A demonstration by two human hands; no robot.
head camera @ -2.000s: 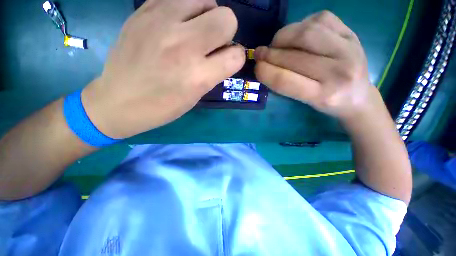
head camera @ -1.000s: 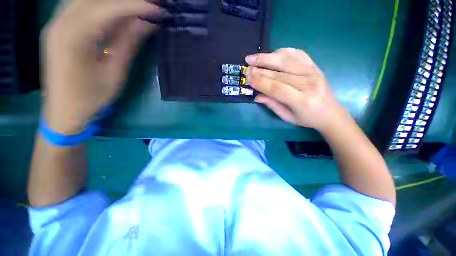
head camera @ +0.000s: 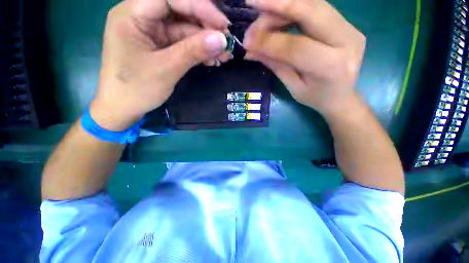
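My left hand (head camera: 159,56), with a blue strap (head camera: 105,128) at the wrist, pinches a small green circuit board (head camera: 230,43) between thumb and fingers above the assembly tray. My right hand (head camera: 308,51) is beside it, its fingertips together at a thin pale wire (head camera: 237,40) by the board. The black assembly tray (head camera: 205,102) lies below both hands. Three filled housings (head camera: 245,107), green with a yellow and white end, lie in its lower right part. The tray's upper part is mostly hidden by the hands.
A long filled tray (head camera: 441,118) with two bright columns stands at the right. Another black tray (head camera: 18,77) with dark rows is at the far left. A yellow-green line (head camera: 410,61) runs on the green mat (head camera: 380,46) between the assembly tray and the right tray.
A third filled housing, held by both hands at first, now lies uncovered in the tray. My left hand went left, then came back with a board. My right hand moved up off the housings.
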